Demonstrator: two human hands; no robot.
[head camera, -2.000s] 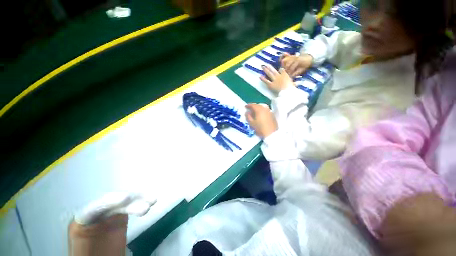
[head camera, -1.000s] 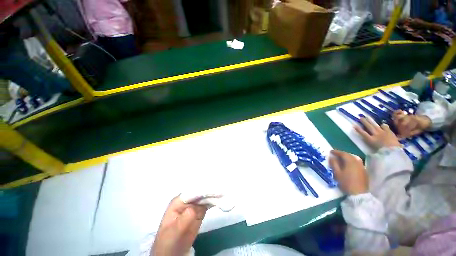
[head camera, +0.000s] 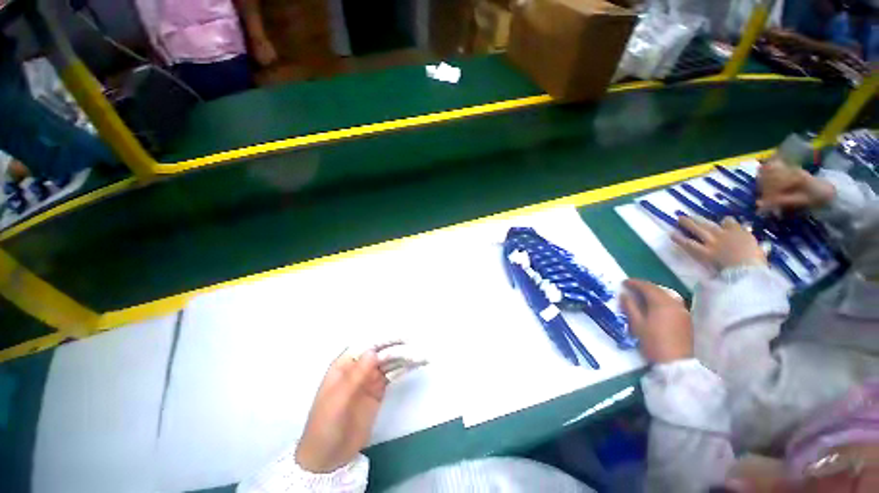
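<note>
A fan-like pile of dark blue watches (head camera: 569, 289) lies open on a white sheet (head camera: 453, 337), with small white patches along it. My left hand (head camera: 342, 409) is over the sheet, left of the pile, fingers slightly apart with whitish fingertips; nothing shows in it. My right hand (head camera: 660, 323) is at the right edge of the pile, fingers curled beside the strap ends. Whether it grips a strap is hidden.
A neighbour's hands (head camera: 723, 246) work over blue watches (head camera: 694, 207) on another white sheet at the right. A yellow edge (head camera: 386, 252) separates the bench from the dark green conveyor (head camera: 289, 217). Across it stand a brown carton (head camera: 569, 48) and a person in pink (head camera: 198, 34).
The view has swung left and steadied, showing more bench. My left hand has turned, its fingers now more spread. My right hand stays beside the pile. One neighbour's hand has lifted towards the back.
</note>
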